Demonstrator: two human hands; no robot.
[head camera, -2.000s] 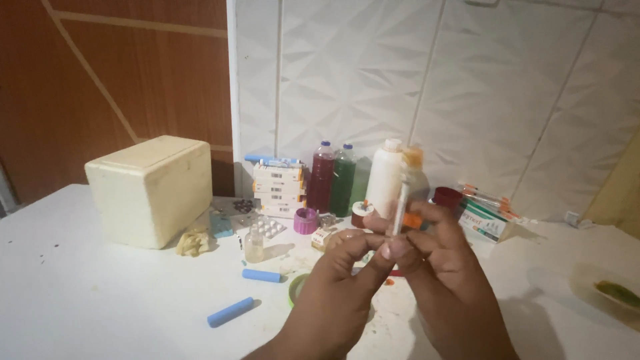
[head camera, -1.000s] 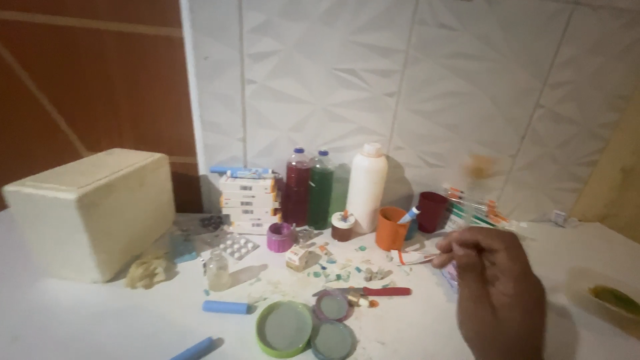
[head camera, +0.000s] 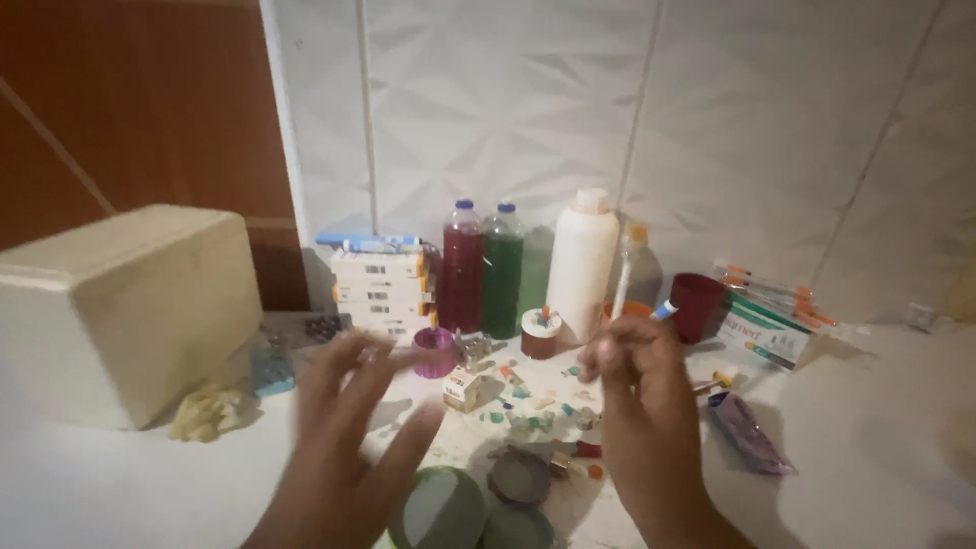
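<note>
My left hand (head camera: 358, 427), blurred, is raised over the white table with its fingers apart and nothing visible in it. Its fingertips overlap the view of a purple ring-shaped container (head camera: 433, 352). On the right, my right hand (head camera: 637, 366) pinches a slim whitish stick-like tool (head camera: 624, 282) upright, its orange-yellow top blurred. That hand partly hides an orange cup (head camera: 627, 310) with a blue-and-white pen-like item (head camera: 664, 309) in it. Between the hands are a small printed carton (head camera: 461, 389), scattered green and white bits (head camera: 530, 419), and a jar with a white lid (head camera: 540, 334).
A foam box (head camera: 152, 320) stands left, near crumpled pale gloves (head camera: 210, 412). Stacked cartons (head camera: 379, 293), red (head camera: 463, 274) and green (head camera: 502, 278) bottles and a white bottle (head camera: 583, 267) line the wall. Round lids (head camera: 436, 511) lie in front; a dark red cup (head camera: 695, 305) and purple packet (head camera: 747, 435) lie right.
My left hand, out of view one second ago, is back in view with fingers spread. Two seconds ago both hands were together around the slim tool; now only my right hand holds it.
</note>
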